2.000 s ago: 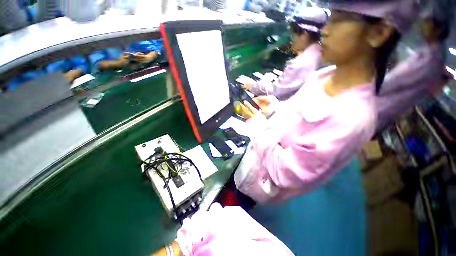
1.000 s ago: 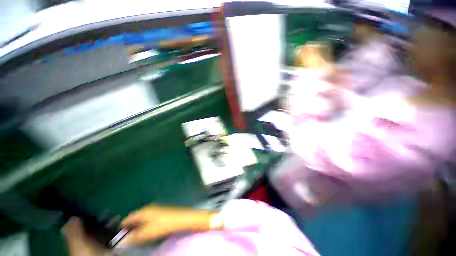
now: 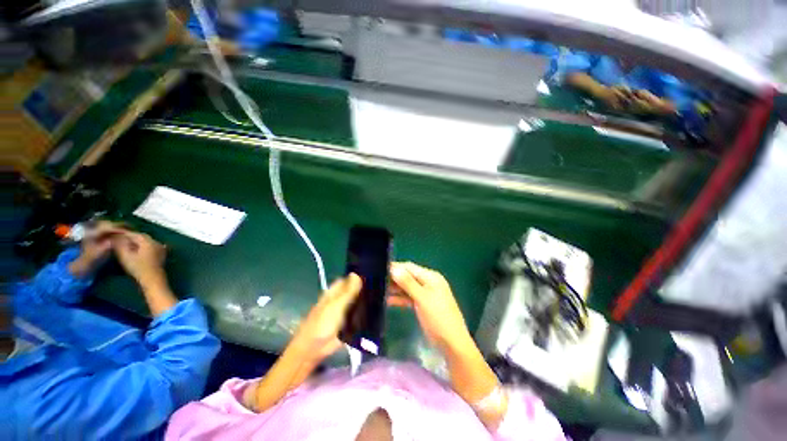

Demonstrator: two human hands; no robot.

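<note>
A black smartphone (image 3: 367,284) with a dark face is held upright in the picture, above the green bench (image 3: 431,207). My left hand (image 3: 330,314) grips its left edge. My right hand (image 3: 420,293) is at its right edge, fingers against or just beside it; the exact contact is blurred. A white charging cable (image 3: 274,177) hangs from the top left, runs down to the left hand and passes behind it. A white end (image 3: 355,360) shows below the phone near its bottom edge; whether it is plugged in cannot be told.
A cream metal box (image 3: 561,344) with tangled black leads stands right of my hands. A red-edged board (image 3: 690,215) and several dark phones on papers (image 3: 682,383) are farther right. A white label sheet (image 3: 190,214) lies at left by a blue-sleeved neighbour (image 3: 129,362). A metal rail (image 3: 388,162) crosses behind.
The view has swung left, so the box and board now sit at the right. Both hands have come to the middle with the phone between them, and the white cable and blue-sleeved neighbour now show.
</note>
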